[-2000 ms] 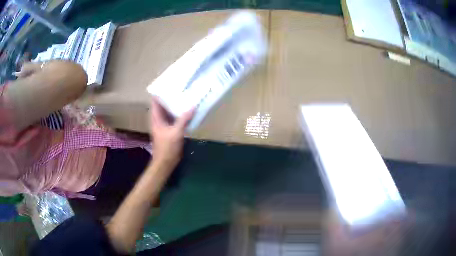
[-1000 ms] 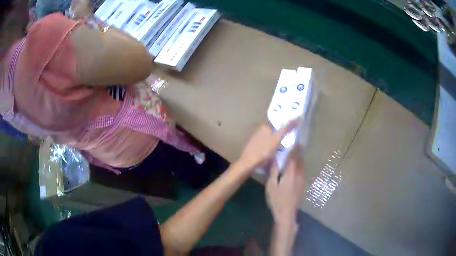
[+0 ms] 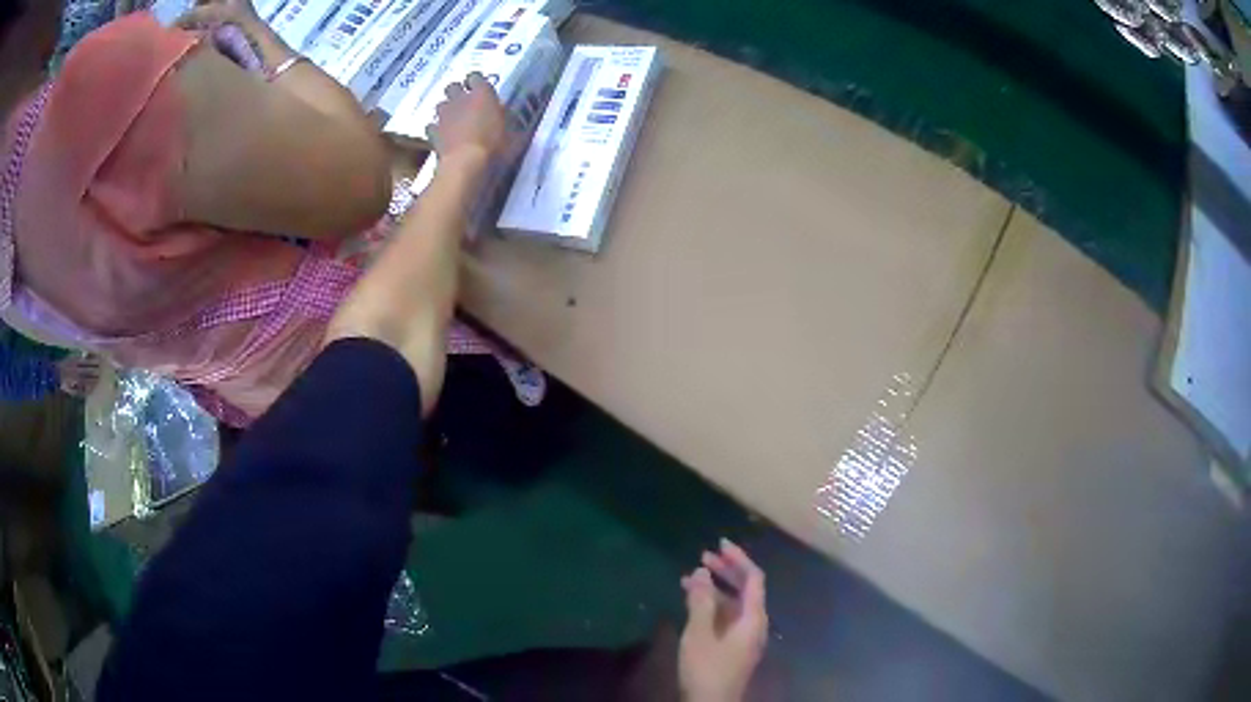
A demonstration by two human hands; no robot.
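My left hand (image 3: 471, 121) reaches to the row of white product boxes (image 3: 419, 62) at the upper left. Its curled fingers are on or against a box in the row; whether they grip it is unclear. One white product box (image 3: 580, 144) with a barcode and small print lies flat at the right end of the row, slightly apart from its neighbour. My right hand (image 3: 723, 617) is low in the view, off the bench's near edge, with its fingers loosely bent and nothing in it.
The cardboard-covered bench (image 3: 768, 261) has a seam and a shiny striped patch (image 3: 868, 477). A coworker (image 3: 220, 220) in a pink checked apron is close on the left. An open carton with clear film (image 3: 151, 439) is at lower left. A pale tray (image 3: 1221, 316) is at far right.
The two boxes held in both hands have left the middle of the bench; the row now has more boxes at its right end. My left hand moved up left; my right hand dropped back, empty.
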